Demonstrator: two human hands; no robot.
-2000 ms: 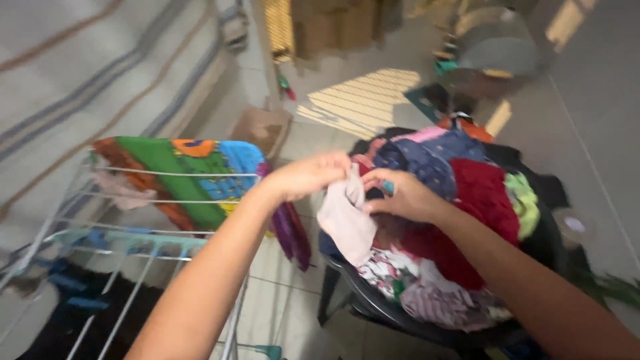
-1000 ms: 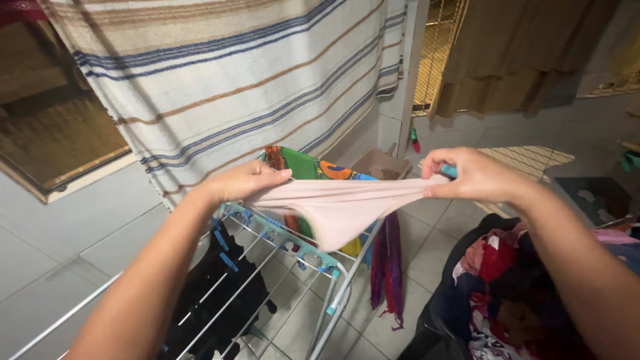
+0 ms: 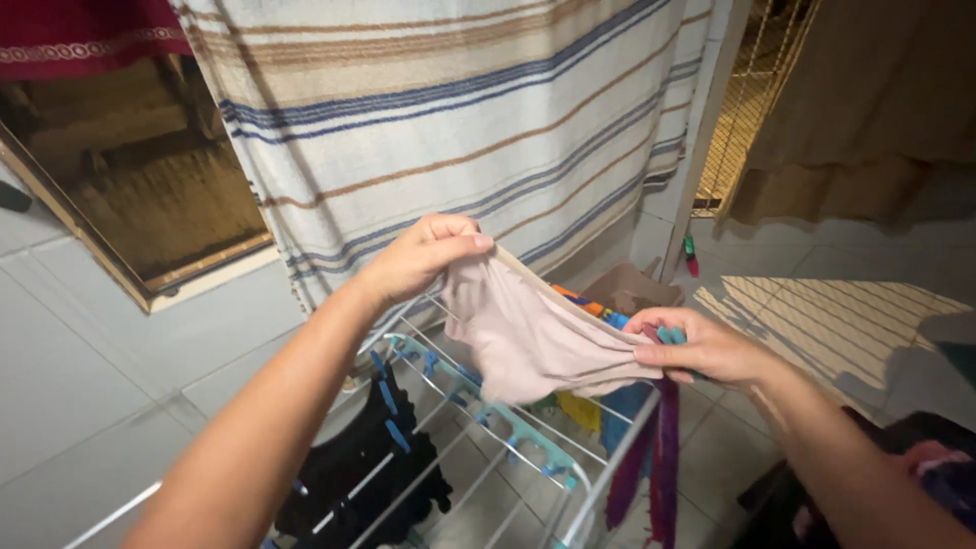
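A pale pink cloth garment (image 3: 541,328) is stretched between my two hands above a metal drying rack (image 3: 526,438) with teal plastic parts. My left hand (image 3: 431,255) pinches its upper left corner. Lower down, my right hand (image 3: 690,347) grips the other end and also has a teal clothespin (image 3: 671,335) between its fingers. Under the left forearm, a black garment (image 3: 374,465) hangs on the rack, with blue clothespins (image 3: 396,436) on it. Purple fabric (image 3: 663,465) hangs at the rack's right side, beside blue and yellow cloth partly hidden by the pink garment.
A striped cloth (image 3: 457,114) hangs behind the rack, next to a window opening (image 3: 152,168). Dark and pink clothes (image 3: 915,465) lie in a pile at the lower right. A brown curtain (image 3: 862,114) hangs at the back right, and a beige container (image 3: 625,286) stands behind the rack.
Two seconds ago the pink garment was bunched over the clothes pile; it was then stretched level above the rack. Now it slants, my left hand higher than my right. The view has swung left.
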